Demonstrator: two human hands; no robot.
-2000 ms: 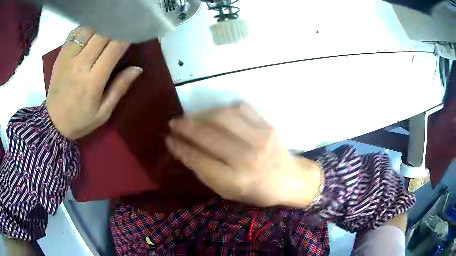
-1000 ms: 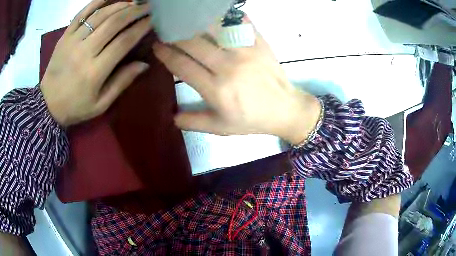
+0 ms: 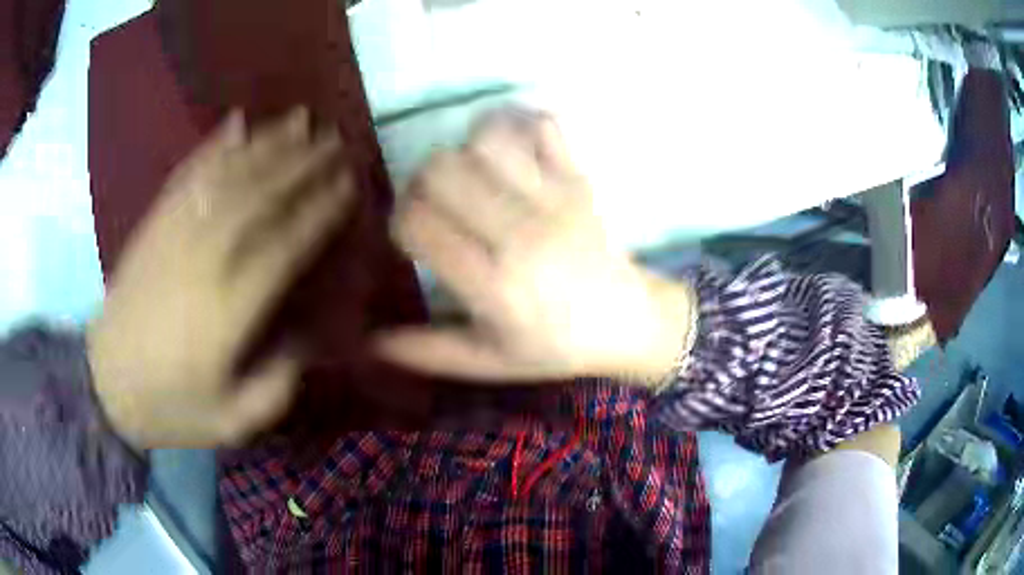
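Observation:
The dark red cut fabric panel (image 3: 264, 67) lies on the pale machine table at the left, running from the top edge of the view down to the lap. My left hand (image 3: 225, 270) is blurred and lies over the panel with its fingers apart. My right hand (image 3: 517, 258) is at the panel's right edge, blurred, with its fingers bent and thumb pointing left; whether it pinches the cloth cannot be told. The needle area and presser foot are not in view.
The white machine bed (image 3: 719, 124) stretches to the right. Red cloth hangs (image 3: 966, 213) beyond the table at far right, above a box of items. More dark red cloth (image 3: 23, 62) lies at the upper left. The checked apron (image 3: 449, 505) is below the hands.
My left hand has moved down the panel toward me. My right hand has moved down slightly. The machine head and ridged white knob have gone out of view at the top.

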